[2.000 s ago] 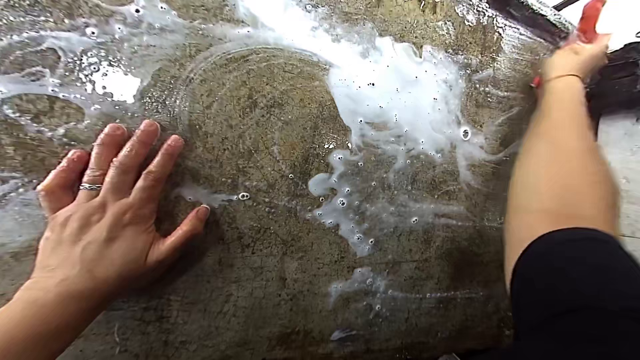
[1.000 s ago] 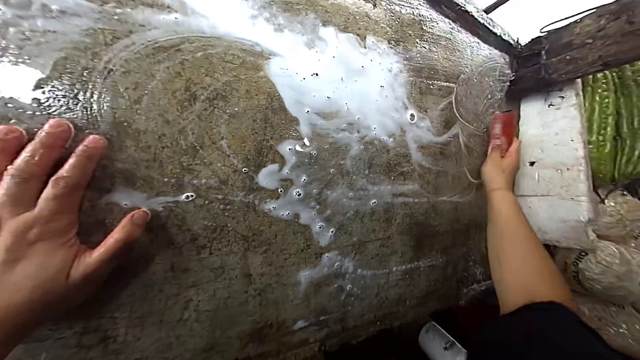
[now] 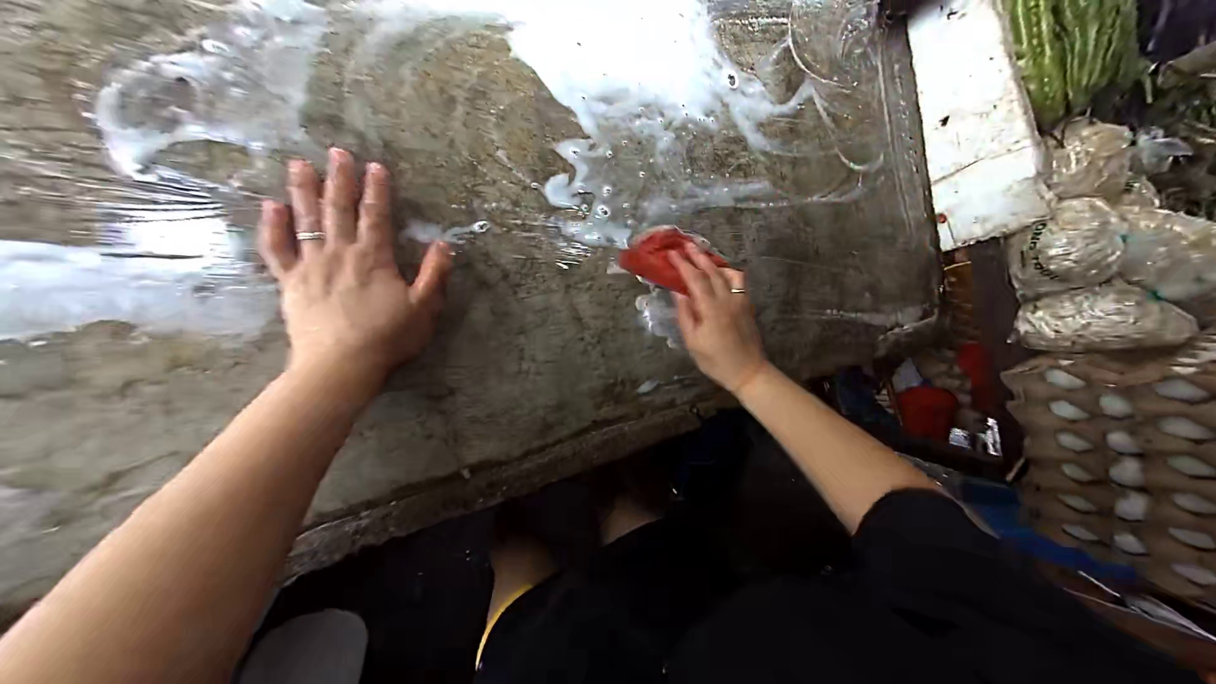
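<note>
My left hand lies palm down with spread fingers on a wet concrete slab, a ring on one finger. To its right, my right hand holds a red cloth or pad against the slab; its exact kind cannot be told. White suds spread over the slab above the red thing, with thinner foam streaks near it. More foam lies to the left of my left hand.
The slab's front edge runs above my legs. Beyond its right end are a white foam box, green bitter gourds, filled plastic bags and an egg tray with pale eggs. A red container stands low at the right.
My right hand has moved from the slab's right end in toward its middle with the red thing. The view has shifted, showing more of the front edge and the goods at the right.
</note>
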